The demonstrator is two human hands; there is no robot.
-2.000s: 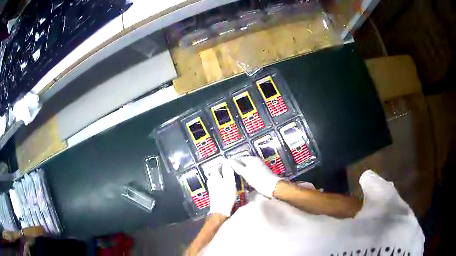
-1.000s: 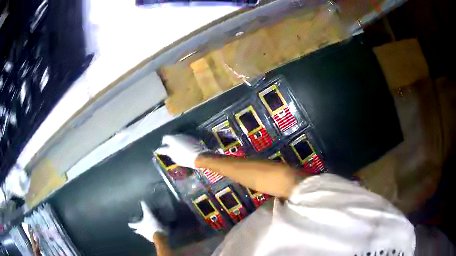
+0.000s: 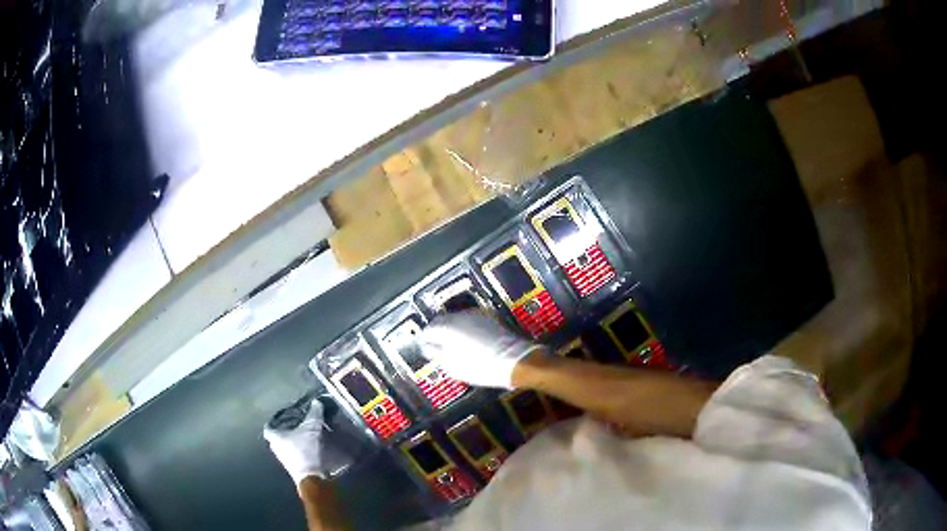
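Observation:
A clear phone tray (image 3: 615,233) lies tilted on the dark green surface. It has two rows of phones with black screens, yellow frames and red keypads, such as the phone at the tray's left end (image 3: 371,398). Glare whitens the second upper phone (image 3: 427,363). My right hand (image 3: 469,347), in a white glove, rests over the upper row beside that phone; its fingertips are blurred and I cannot tell if they grip anything. My left hand (image 3: 301,440), gloved, is left of the tray, its fingers closed around a shiny, clear-looking plastic piece (image 3: 296,414). My right forearm partly hides the lower row.
Brown boards (image 3: 415,192) line the ledge behind the tray. A large device with a lit purple-blue screen (image 3: 405,26) lies on the white worktop (image 3: 239,124). Stacked clear trays (image 3: 88,498) stand at lower left. Brown cardboard (image 3: 846,187) is at the right, and glossy black plastic (image 3: 42,207) at far left.
My hands have left the lower row. My right hand went to the upper-left pocket, empty at first and now holding a phone, then moved right. My left hand moved left and closed on the plastic.

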